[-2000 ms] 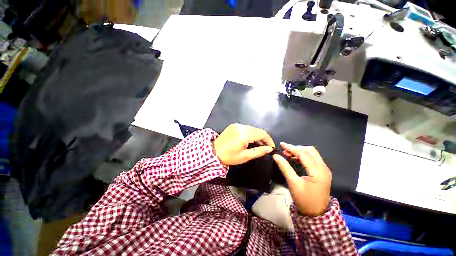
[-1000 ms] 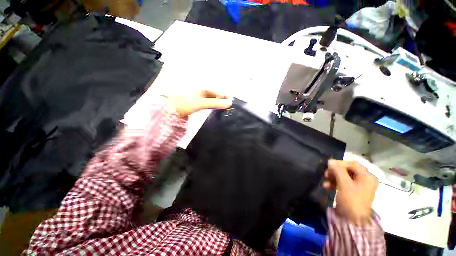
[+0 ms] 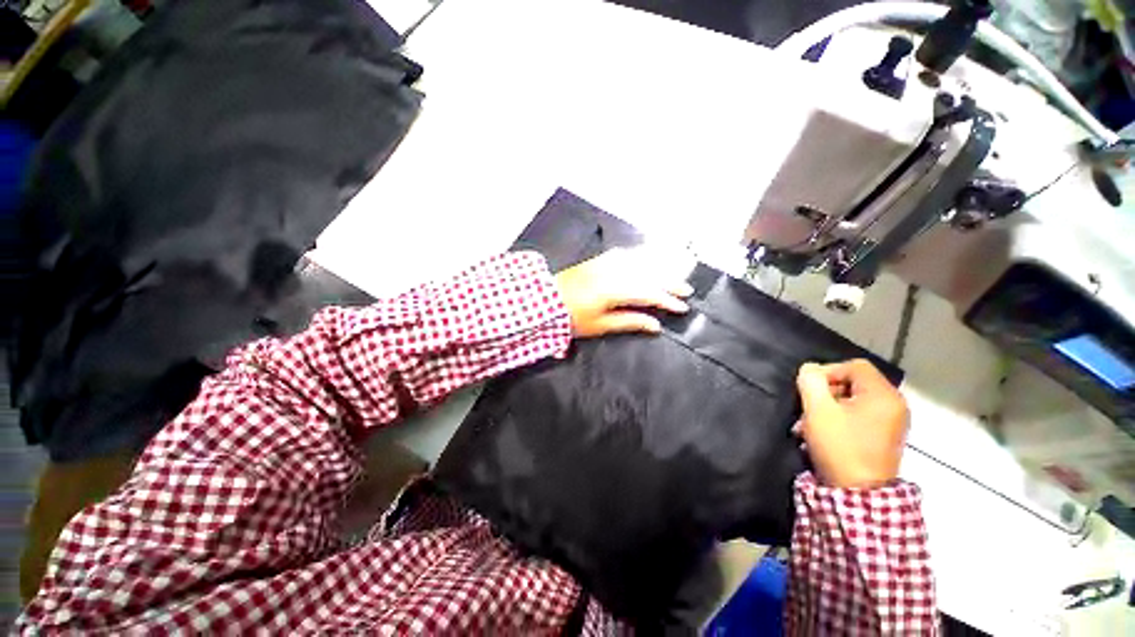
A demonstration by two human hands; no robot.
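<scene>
A black pocket piece [image 3: 597, 429] lies over a smooth black base panel [image 3: 797, 326] on the machine table, its lower part hanging toward the wearer's lap. The panel shows beyond the piece's far edge. My left hand [image 3: 626, 294] lies palm down near that edge, left of centre, fingers extended and gripping nothing visible. My right hand [image 3: 854, 421] pinches the right edge of the pocket piece, fingers curled; the fingertips are partly hidden. The presser foot area [image 3: 759, 259] is just beyond the panel's far edge; whether the foot touches the fabric cannot be told.
The white sewing machine head [image 3: 846, 149] stands at far right, with its lit control panel [image 3: 1077, 348]. A large heap of black fabric [image 3: 212, 187] is at left. Thread snips [image 3: 1093, 592] lie at lower right on the white table [image 3: 548, 100]. Something blue [image 3: 753, 604] shows below.
From bunched in both hands, the pocket piece was spread over the panel. Since one second ago, my left hand has left its far left corner and moved right onto the fabric. The view has shifted.
</scene>
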